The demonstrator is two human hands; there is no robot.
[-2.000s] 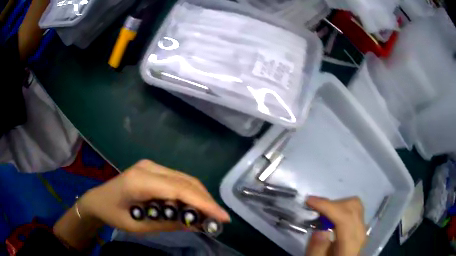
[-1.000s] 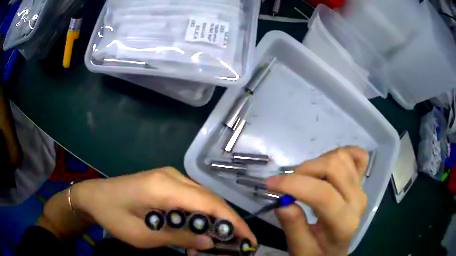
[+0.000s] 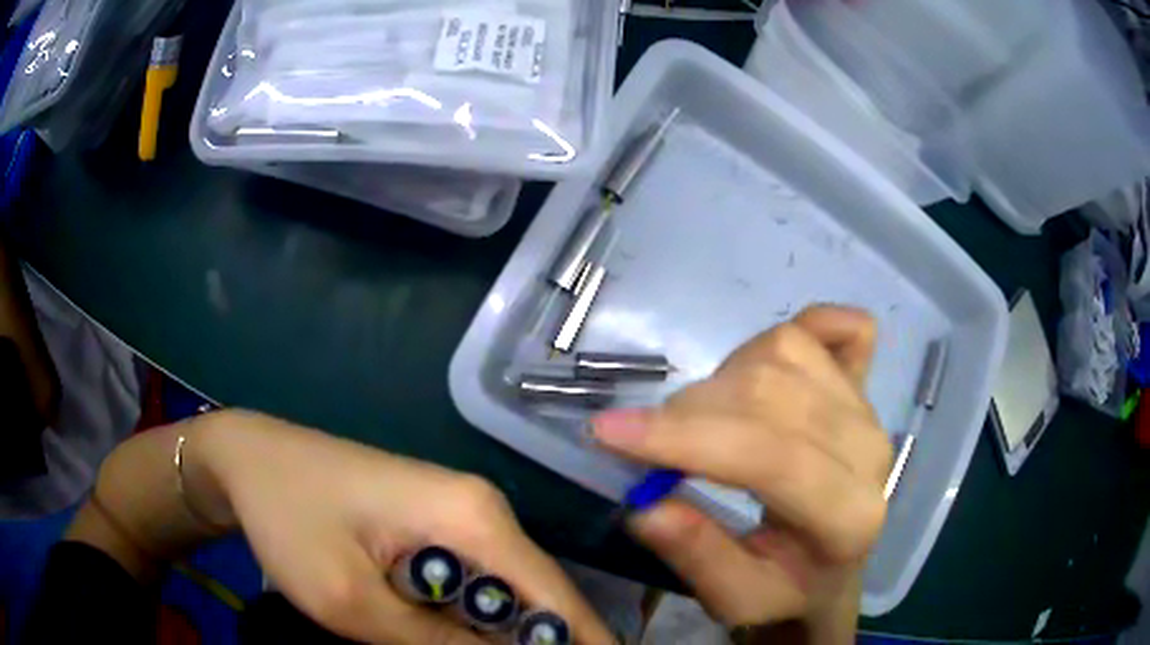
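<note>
My left hand (image 3: 366,517) is at the lower left, cut off by the bottom edge. It holds several metal cylinders (image 3: 489,602) with their black-ringed ends facing up; one end shows a yellow-green bit. My right hand (image 3: 769,466) is over the tray's front part and holds a blue-handled fine tool (image 3: 653,489); its dark tip is blurred and points down left. The whitish parts tray (image 3: 940,296) holds loose metal cylinders (image 3: 621,367) along its left side and a few at the right. My right hand hides part of the tray.
Stacked lidded plastic boxes (image 3: 391,101) with a paper label stand at the back left on the dark green bench (image 3: 278,277). A yellow-handled tool (image 3: 153,107) lies further left. Frosted tubs (image 3: 1009,114) stand at the back right, with a pale flat square (image 3: 1022,391) and bagged parts (image 3: 1095,321) below.
The view has shifted, so the boxes and tray sit further left and higher. My left hand is lower, with fewer cylinder ends showing. My right hand stays shut on the blue tool, nearer my left hand.
</note>
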